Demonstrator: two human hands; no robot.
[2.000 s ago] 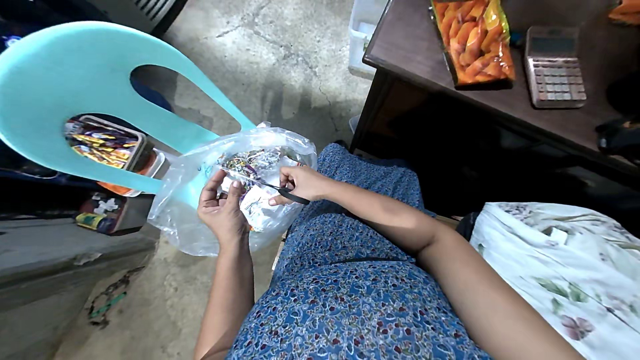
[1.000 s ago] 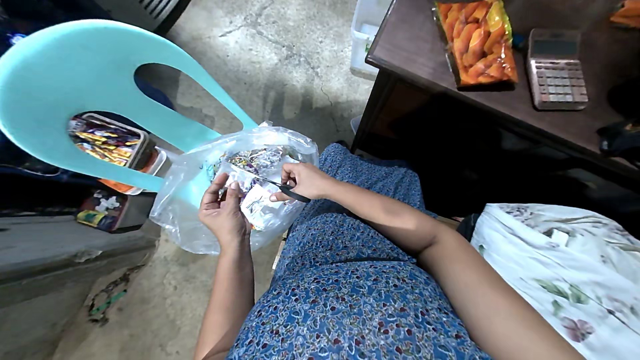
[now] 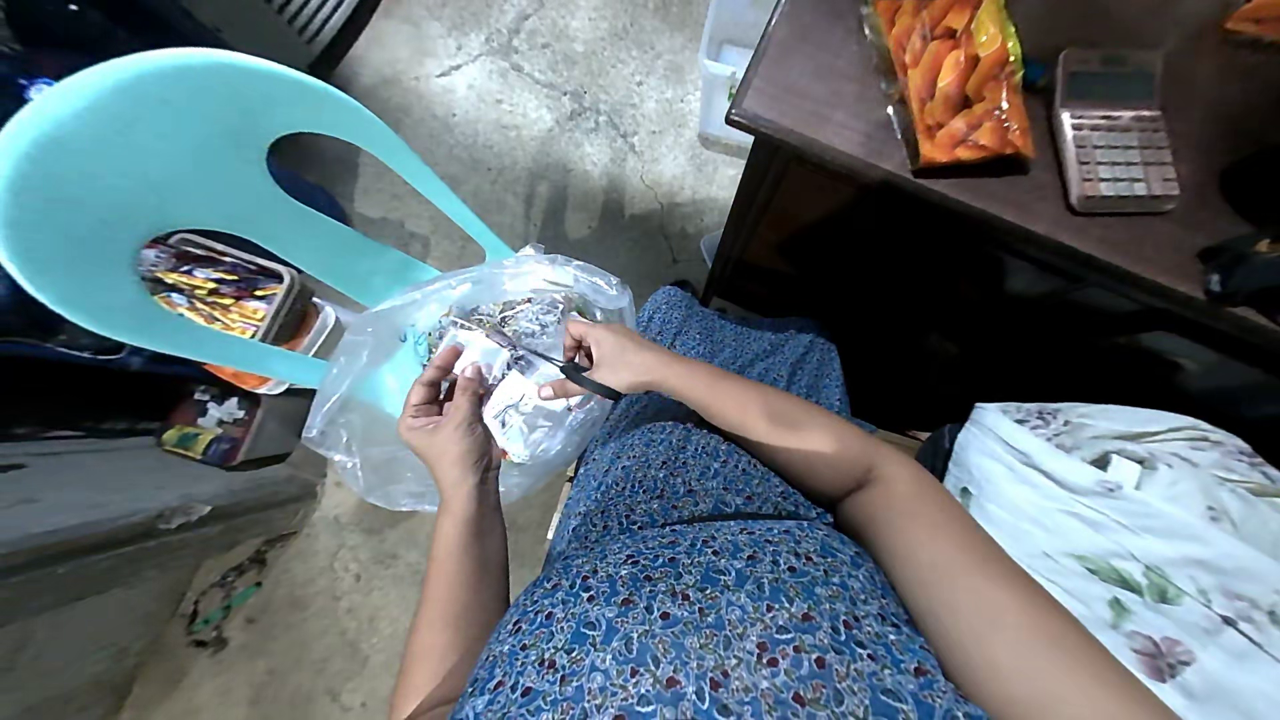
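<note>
Over the seat of a turquoise plastic chair [image 3: 90, 180] lies a clear plastic bag [image 3: 365, 440], spread wide, with many small scraps and wrappers [image 3: 535, 315] in it. My left hand [image 3: 450, 420] pinches a small white piece [image 3: 475, 355] between thumb and fingers above the bag. Black-handled scissors [image 3: 585, 380] are in my right hand [image 3: 610, 360], their blades pointing left toward the white piece. Whether the blades touch it cannot be told. Below them, inside the bag, is a larger crumpled white piece [image 3: 525, 410].
At right, a dark wooden table [image 3: 800, 80] bears a packet of orange food [image 3: 960, 90] and a calculator [image 3: 1120, 150]. Tubs of wrapped packets [image 3: 225, 295] stand beyond the chair at left. A translucent plastic bin [image 3: 725, 90] is by the table; white floral cloth [image 3: 1130, 540] lies lower right.
</note>
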